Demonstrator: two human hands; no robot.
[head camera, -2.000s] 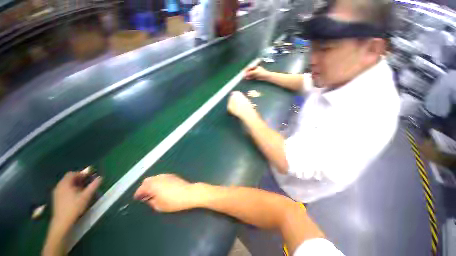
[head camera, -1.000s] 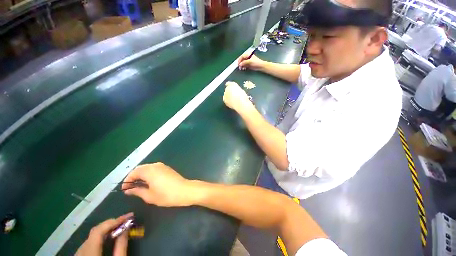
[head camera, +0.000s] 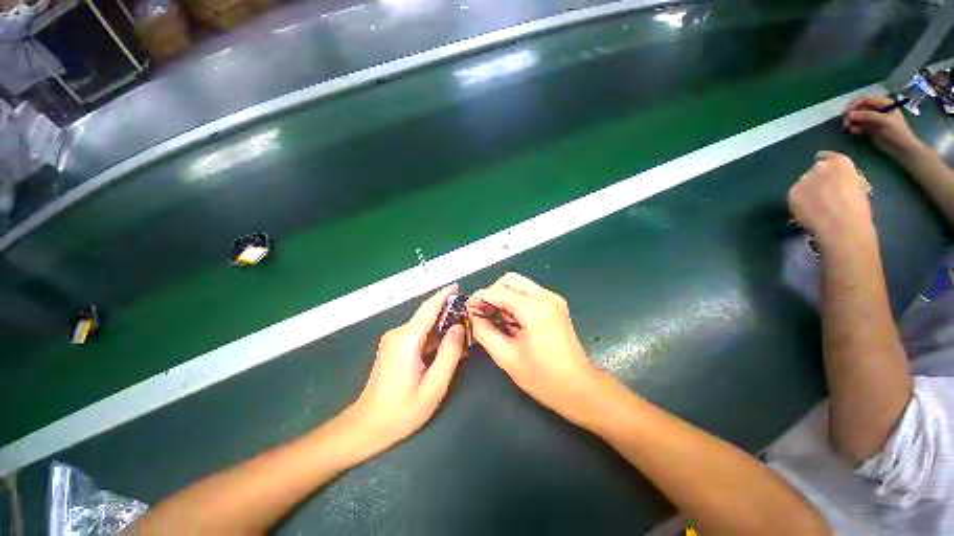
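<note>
A small dark electronic unit with a yellowish edge is held above the dark-green bench, just on the near side of the white rail. My left hand grips it between thumb and fingers. My right hand is at the unit's right side, its fingertips close against it. Slim dark tweezers lie in the right hand's fingers, their tips hidden at the unit. A short, thin, pale strip stands at the white rail, just beyond the left hand.
Two dark units with white and yellow parts, one mid-belt and one further left, lie on the green belt beyond the white rail. A clear plastic bag lies at lower left. A neighbour's forearms and hands are at right.
The view has swung left. My hands, apart before, are now together at the unit. A second unit shows on the belt, and the neighbour's face has left the picture.
</note>
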